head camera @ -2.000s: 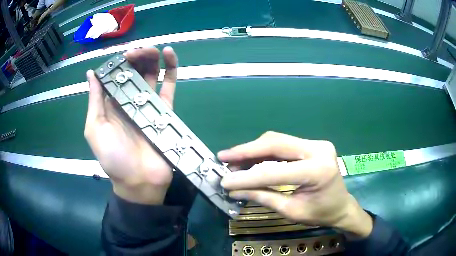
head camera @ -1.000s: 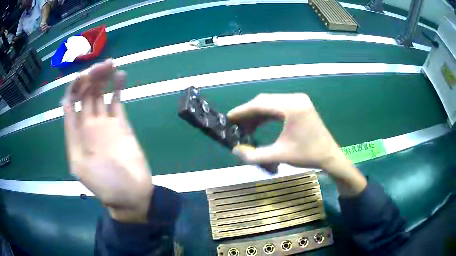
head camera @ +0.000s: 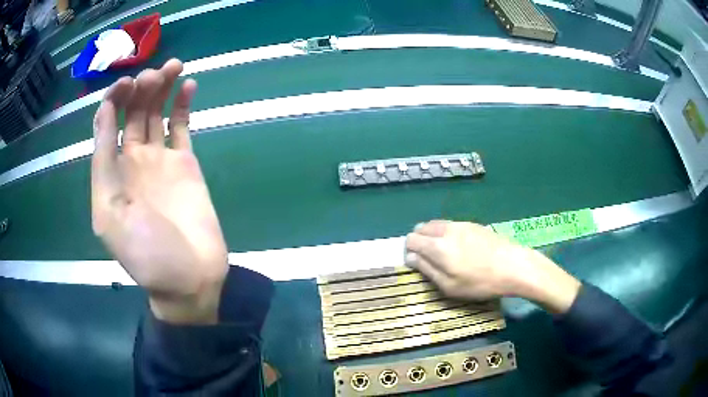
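Observation:
The grey fixture (head camera: 411,170) lies flat on the green belt, with a row of small silver round parts (head camera: 403,168) in its recesses. My left hand (head camera: 159,186) is raised at the left, palm showing, fingers spread and empty. My right hand (head camera: 466,260) is over the far edge of the block of stacked gold plates (head camera: 373,314). Its fingers are curled and their undersides are hidden, so any hold on a plate cannot be told. A bronze cover plate (head camera: 427,371) with several dark-ringed holes lies at the near side of the block.
A green label (head camera: 547,227) is on the white rail. Red and blue bins (head camera: 140,43) with white cloth stand far left, beside dark racks (head camera: 23,97). A small green device (head camera: 318,44), a far plate stack (head camera: 524,19) and a white machine housing (head camera: 687,112) also show.
The grey fixture left my left hand, passed into my right hand, and now lies released on the belt. My right hand has moved down to the gold plates. My left hand stays raised and empty.

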